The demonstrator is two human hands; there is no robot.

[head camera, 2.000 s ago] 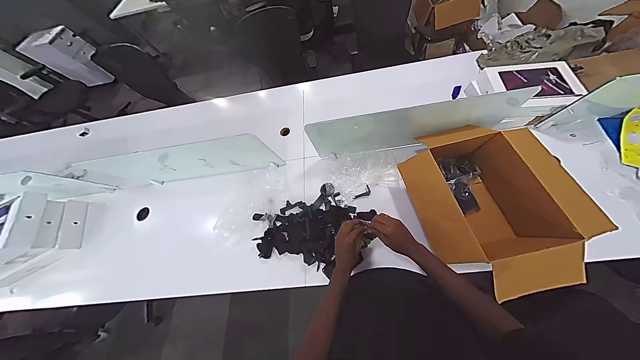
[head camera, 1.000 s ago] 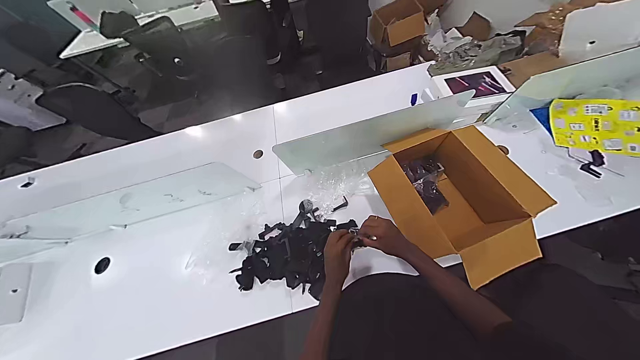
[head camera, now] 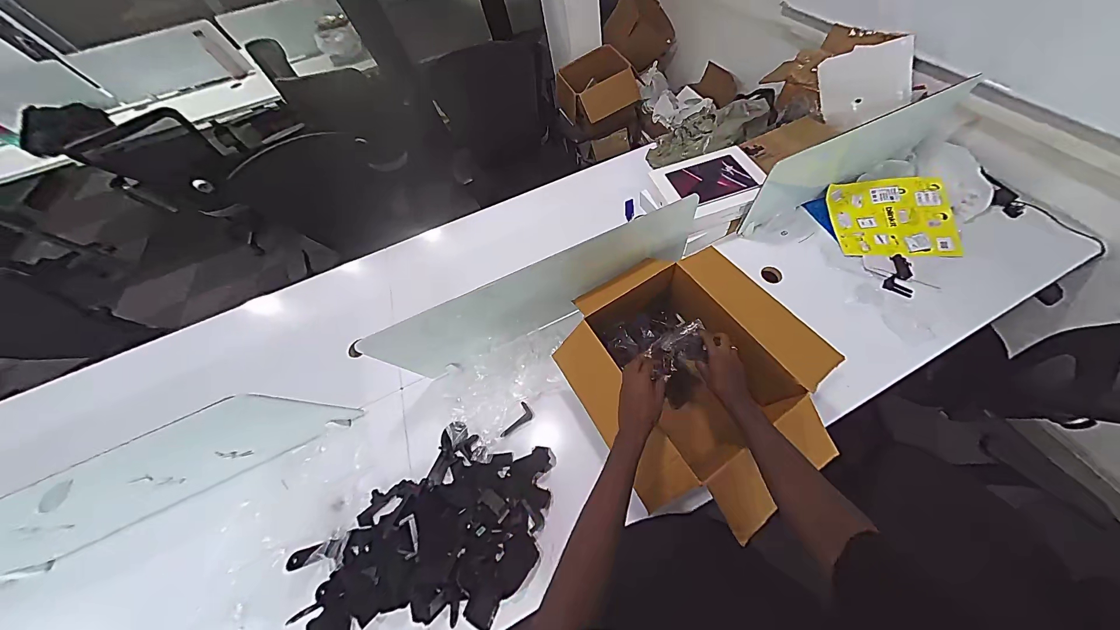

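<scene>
An open cardboard box (head camera: 604, 389) stands on the white table, with dark items in clear plastic bags (head camera: 634, 332) inside. Both hands reach into it. My left hand (head camera: 643, 385) holds the near-left side of a clear plastic bag (head camera: 678, 346) with dark contents. At the bag's right side, my right hand (head camera: 723, 363) has its fingers closed on the same plastic. A heap of small black plastic parts (head camera: 446, 534) lies on the table to the left of the box, with a single black part (head camera: 518, 419) just beyond the heap.
Frosted glass dividers (head camera: 542, 289) run along the white table (head camera: 306, 328). Clear plastic bags (head camera: 516, 367) lie between heap and divider. To the right are a cable hole (head camera: 771, 275), a yellow printed packet (head camera: 897, 219) and small black parts (head camera: 899, 284). Office chairs (head camera: 297, 140) stand beyond.
Both hands have moved from the right edge of the black heap into the cardboard box, where they now hold a clear plastic bag. The view has shifted.
</scene>
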